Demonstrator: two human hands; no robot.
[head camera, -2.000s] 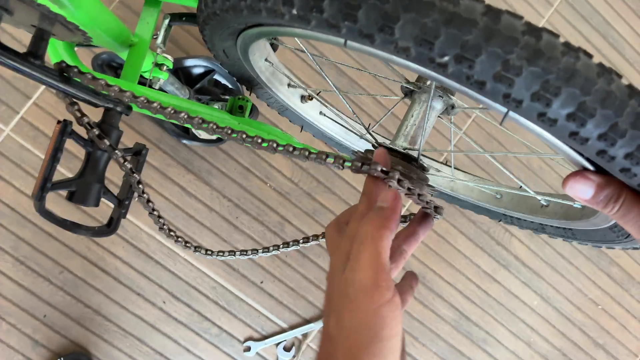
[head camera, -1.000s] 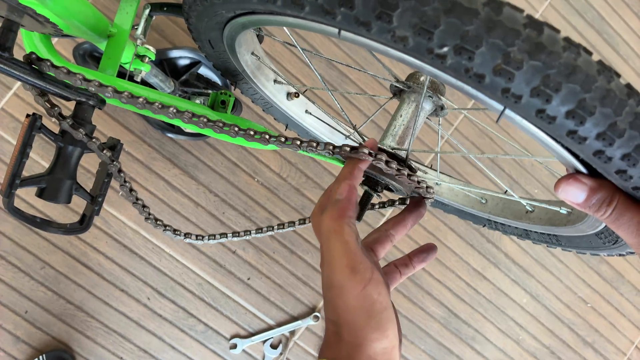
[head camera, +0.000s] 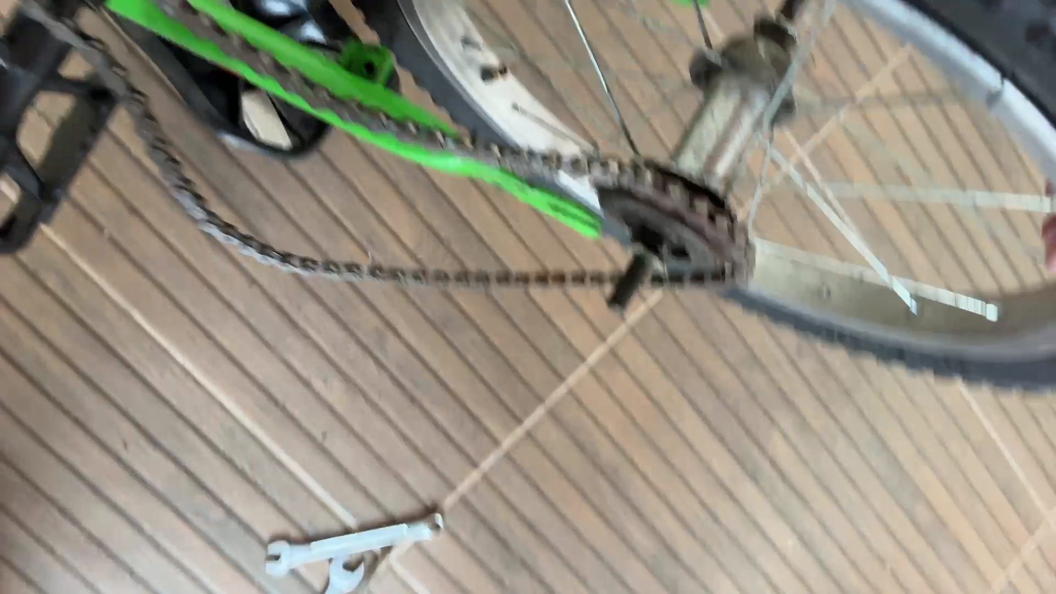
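At the right edge only a sliver of my right hand (head camera: 1049, 231) shows, its fingers against the rim of the bicycle wheel (head camera: 874, 326). My left hand is out of view. A rusty bicycle chain (head camera: 330, 268) wraps around the rear sprocket (head camera: 685, 219), its lower run sagging towards the pedal. Below the sprocket the axle end (head camera: 631, 280) sticks out, apart from the tip of the green chainstay (head camera: 569, 214). The hub (head camera: 726, 115) and spokes are slightly blurred.
A black pedal (head camera: 49, 148) is at the left edge. A black training wheel (head camera: 272, 107) lies behind the green frame. Two open-ended wrenches, one (head camera: 359, 540) partly over the other (head camera: 345, 573), rest on the grooved wooden-look floor (head camera: 528, 462).
My left hand has let go of the chain at the sprocket and left the view. The sprocket, covered by its fingers before, now shows. The view has moved closer.
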